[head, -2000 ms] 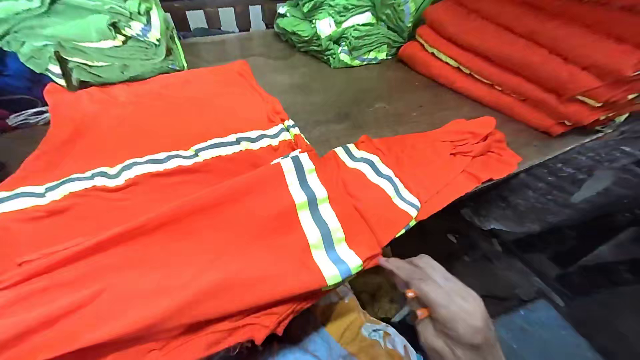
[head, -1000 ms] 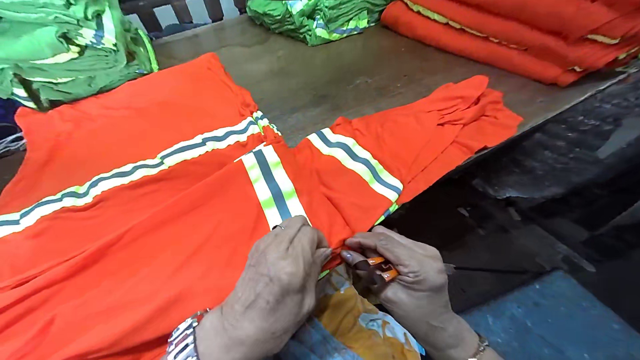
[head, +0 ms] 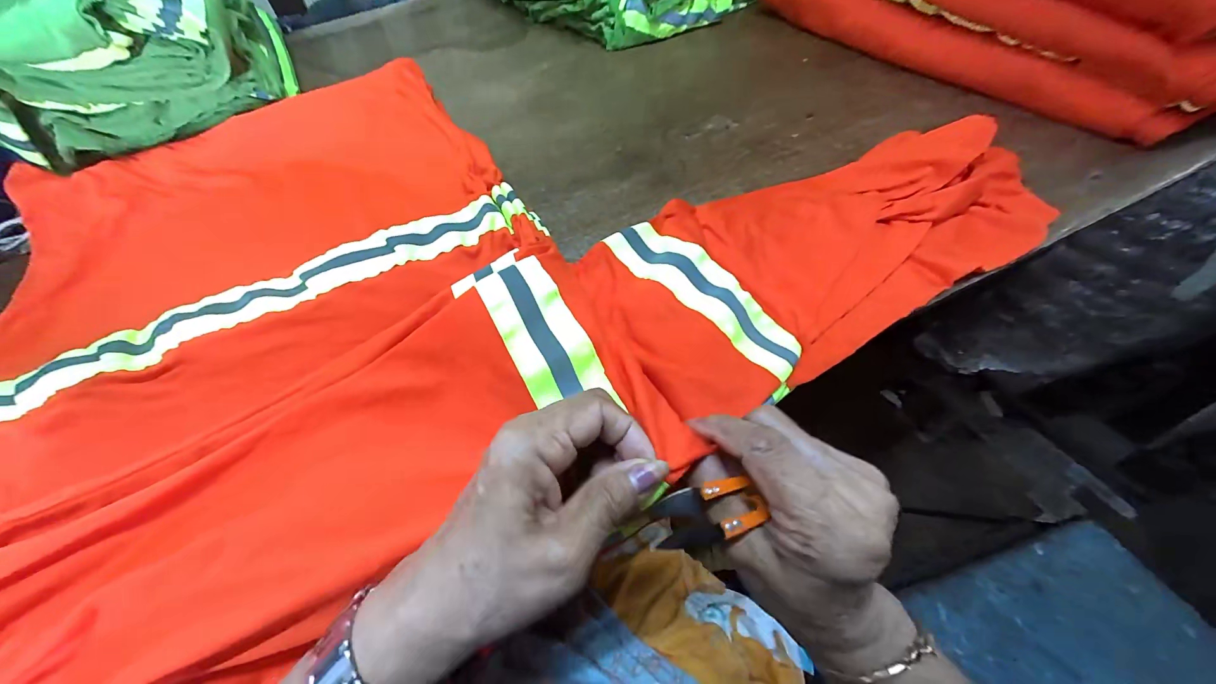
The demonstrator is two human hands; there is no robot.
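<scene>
An orange garment (head: 285,456) with reflective yellow, white and grey strips (head: 541,323) lies spread across the table, its sleeve pointing right. Thumb and fingers of my left hand (head: 532,513) pinch the garment's edge just below one strip. My right hand (head: 807,503) holds small thread snips (head: 712,513) with orange handles and dark blades, close to the left fingertips. Its thumb and index finger also touch the orange fabric. The blade tips are partly hidden beside the cloth edge.
Folded green garments (head: 171,85) lie at the upper left, more green ones (head: 636,19) at the top. Folded orange cloth (head: 1026,57) is stacked at the upper right. The table edge (head: 1083,223) slants past a dark area and a blue surface (head: 1045,608).
My left hand, out of view at first, has come onto the garment's edge beside the right hand. The right hand has turned, and the snips' blades now show. The view has moved closer.
</scene>
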